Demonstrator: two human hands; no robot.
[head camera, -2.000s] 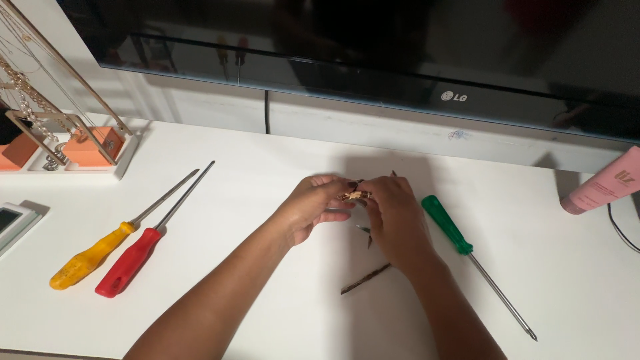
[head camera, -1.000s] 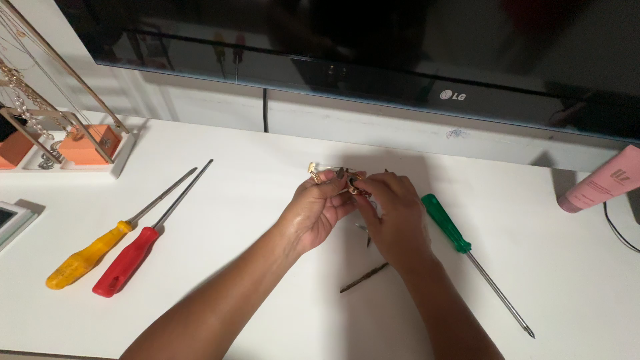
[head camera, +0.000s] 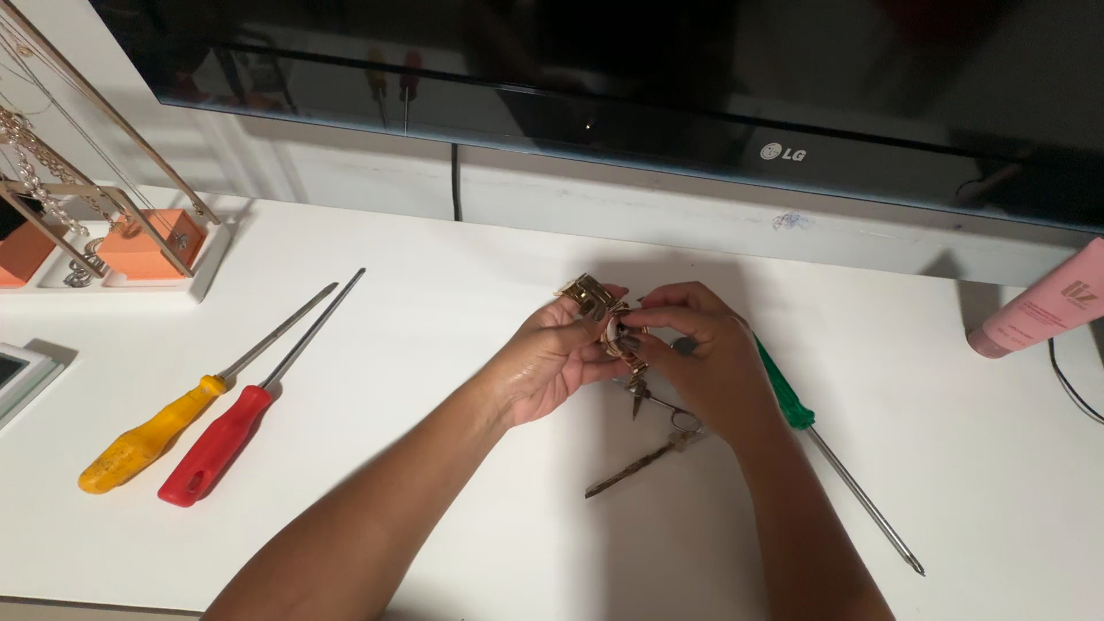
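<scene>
A gold-toned wristwatch with a metal link band (head camera: 587, 294) is held above the white table, between both hands. My left hand (head camera: 552, 358) grips it by the band and the case, with part of the band standing up past the thumb. The fingertips of my right hand (head camera: 703, 345) are closed on the case from the right; whether they also hold something small is hidden. Below them on the table lie small metal scissors (head camera: 660, 403), partly covered by the right hand, and a thin dark metal tool (head camera: 630, 471). A green-handled screwdriver (head camera: 862, 492) lies just right of the right wrist.
A yellow-handled screwdriver (head camera: 151, 435) and a red-handled one (head camera: 216, 444) lie at the left. Behind them stands a jewellery stand (head camera: 211, 263) with an orange box (head camera: 151, 246). An LG television (head camera: 604, 112) spans the back. A pink tube (head camera: 1039, 302) stands at the right.
The watch shows more now: its band sticks up out of my left hand, where two seconds ago the fingers mostly covered it. Both hands have stayed close together around it.
</scene>
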